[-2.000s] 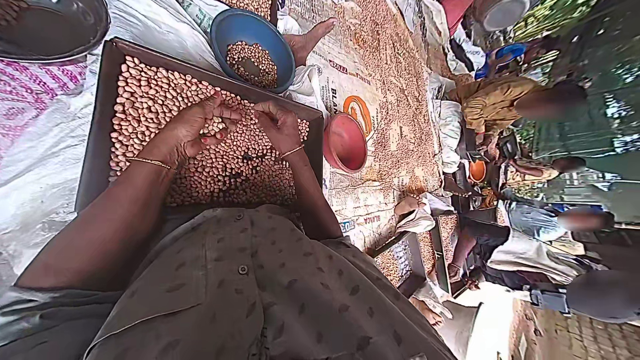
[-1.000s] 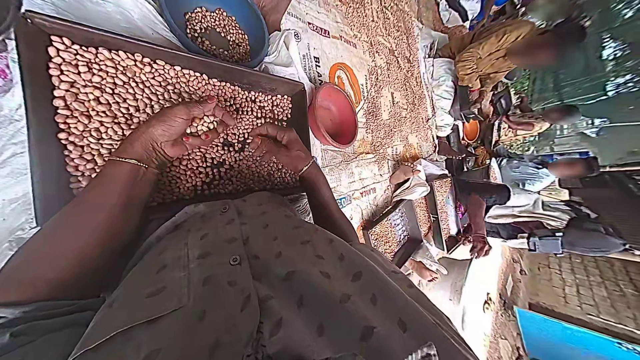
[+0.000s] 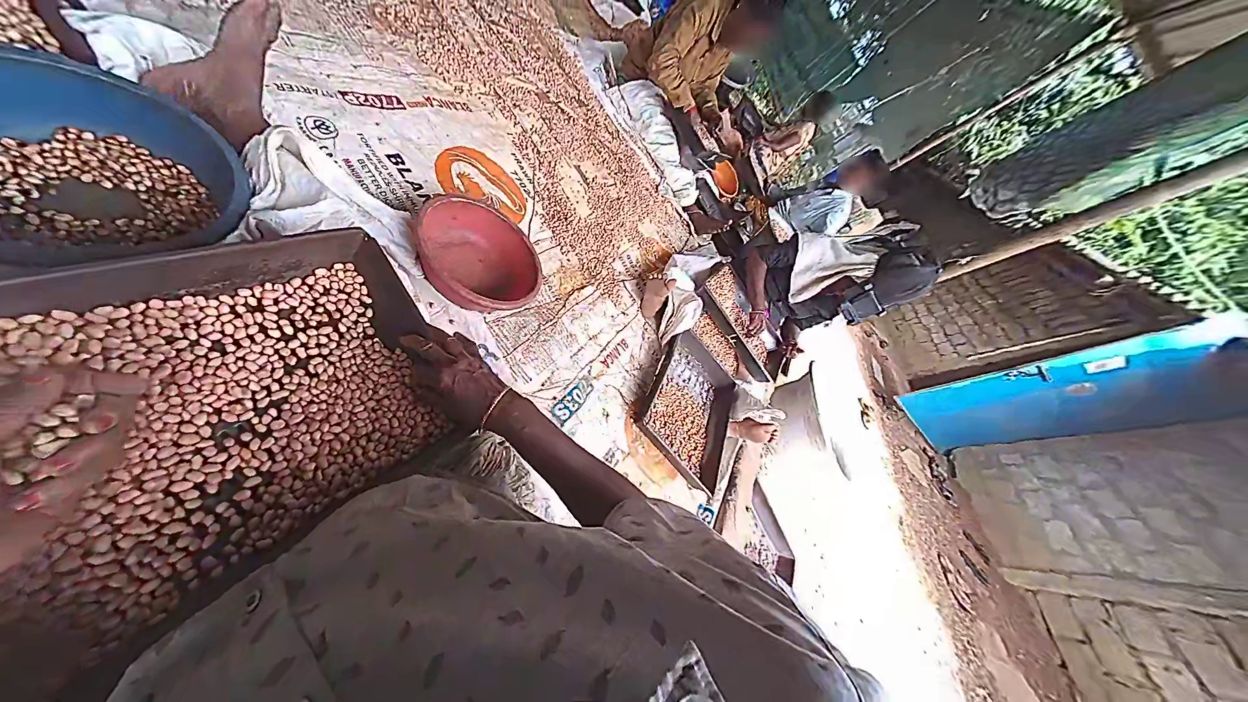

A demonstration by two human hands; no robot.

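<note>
A dark rectangular tray (image 3: 322,252) on my lap holds a layer of reddish shelled nuts (image 3: 283,390) that look like peanuts. My left hand (image 3: 63,444), blurred at the left edge, is palm up over the tray with several pale nuts in it. At the tray's right wall, my right hand (image 3: 453,378) touches the rim with its fingers bent; whether anything is between them is hidden. Just beyond that hand a red plastic bowl (image 3: 478,253) sits tilted, with no nuts visible in it. A blue basin (image 3: 229,180) holding nuts stands beyond the tray, at far left.
Printed sacks (image 3: 361,146) cover the ground, with nuts spread over them (image 3: 507,88). Another person's bare foot (image 3: 234,73) is beside the blue basin. Further right, other people (image 3: 682,58) sit near more dark trays (image 3: 682,409) of nuts and an orange bowl (image 3: 724,180).
My right hand has moved away from my left hand, from above the nuts to the tray's right wall. The nuts remain in my left hand. The view has swung right.
</note>
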